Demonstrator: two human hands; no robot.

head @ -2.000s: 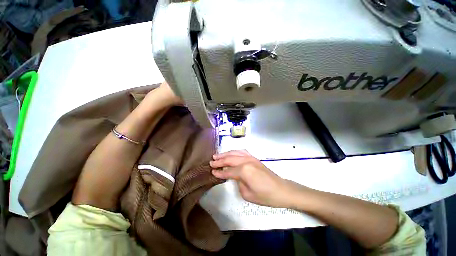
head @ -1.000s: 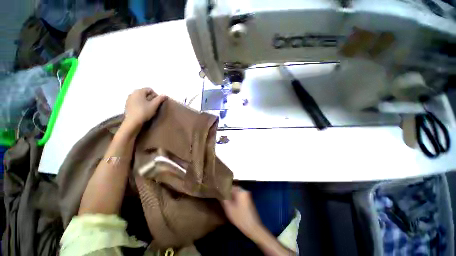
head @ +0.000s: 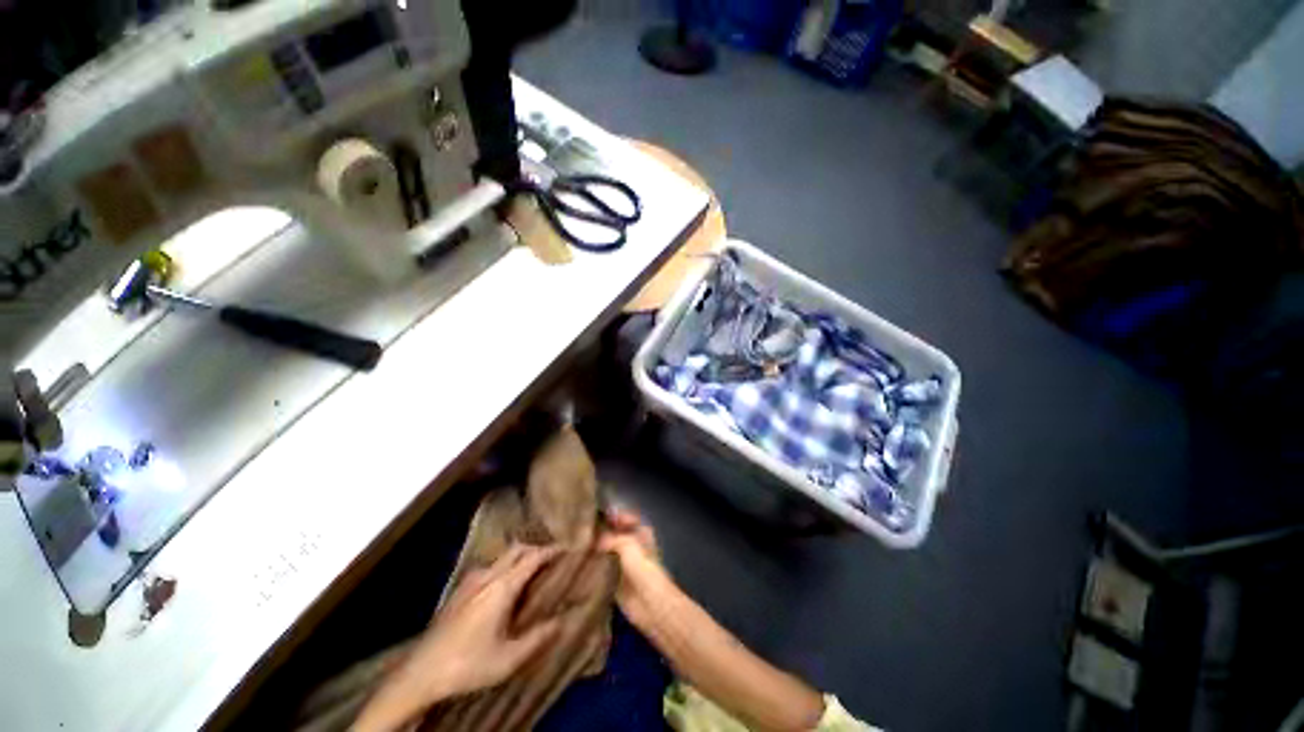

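The brown garment (head: 561, 486) is bunched up in front of me, off the front edge of the table and over my lap. My left hand (head: 479, 629) lies on the cloth with bent fingers and holds its folds. My right hand (head: 629, 551) grips the cloth's right side. The fingertips of both hands are partly hidden in the folds. The white sewing machine (head: 229, 107) stands at the upper left, its lit needle area (head: 107, 472) at the left edge with no garment under it.
A hammer-like tool with a black handle (head: 300, 333) lies under the machine arm. Black-handled scissors (head: 589, 212) lie at the table's right end. A white basket (head: 801, 493) of blue checked cloth stands right of the table. A brown pile (head: 1158, 215) is farther right.
The view has swung right, bringing the basket and floor into sight. The garment has moved from the needle, over the table's front edge, to my lap. Both hands now hold it close together.
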